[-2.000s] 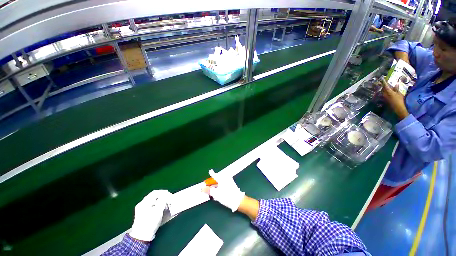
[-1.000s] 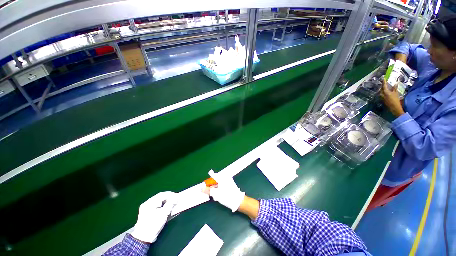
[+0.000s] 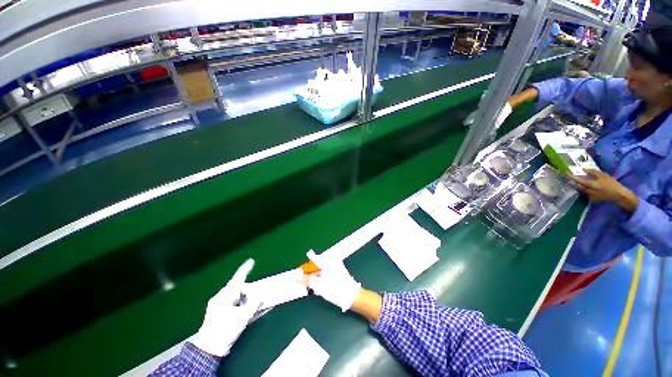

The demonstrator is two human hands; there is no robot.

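A white insert (image 3: 279,289) lies flat between my hands over the near green surface's edge. My right hand (image 3: 334,284), in a white glove with a small orange piece (image 3: 310,268) at the fingertips, holds its right end. My left hand (image 3: 228,312), also gloved, is at its left end with the index finger raised and a tiny dark part (image 3: 240,300) near the thumb. Whether the left fingers grip the insert is hard to tell. Another white sheet (image 3: 298,356) lies nearer me, and white inserts (image 3: 410,247) lie to the right.
Clear trays with round parts (image 3: 525,203) and a printed card (image 3: 444,205) are at the right. A worker (image 3: 626,140) there holds a green-and-white box (image 3: 569,156) and reaches over the belt (image 3: 221,221). A light-blue bin (image 3: 330,112) stands across it beside a metal post (image 3: 368,66).
My left index finger has lifted and straightened, showing the tiny dark part. My right hand has stayed put. The other worker has lowered the box and stretched one arm over the belt.
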